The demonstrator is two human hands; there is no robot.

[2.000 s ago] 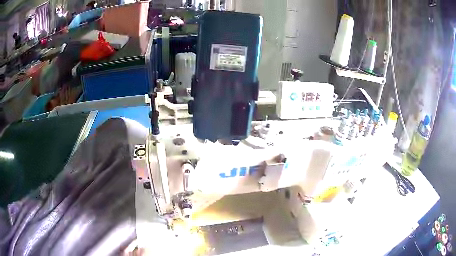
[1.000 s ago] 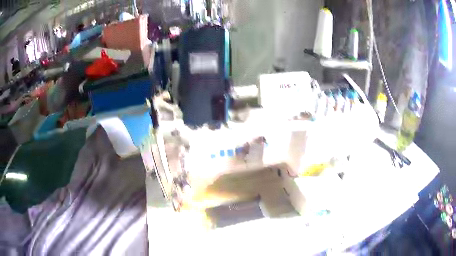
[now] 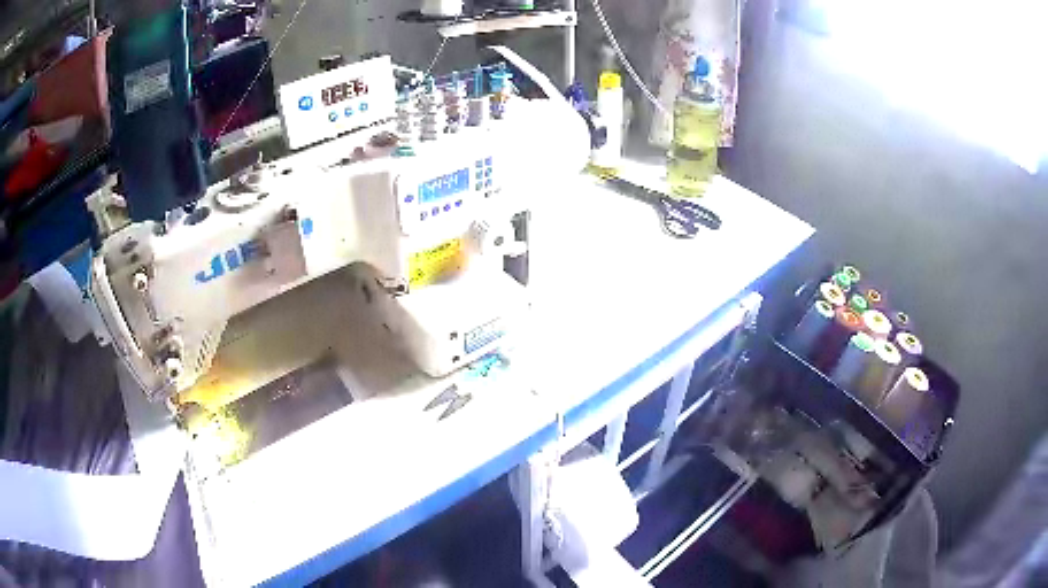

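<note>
The white sewing machine (image 3: 247, 258) with blue lettering stands on the white table at the left. Yellow light falls on its presser foot area (image 3: 201, 419) and on the dark needle plate (image 3: 287, 404). Small blue thread snips (image 3: 452, 399) lie right of the bed with open blades. Dark grey-purple cloth (image 3: 58, 402) is at the left edge. A white strip (image 3: 86, 505) curls over the cloth at the lower left, and its ends are cut off or hidden. Neither my left hand nor my right hand is in view.
Black-handled shears (image 3: 678, 215), a bottle of yellowish liquid (image 3: 694, 138) and a yellow-capped bottle (image 3: 608, 121) are at the table's back right. A dark bin (image 3: 856, 402) of thread spools stands beyond the blue-edged table (image 3: 644, 299). A control box (image 3: 337, 103) stands behind the machine head.
The view has swung right and down, so the machine sits further left and the spool bin shows fully. A white strip now shows at lower left. The hand part seen earliest at the bottom edge is gone.
</note>
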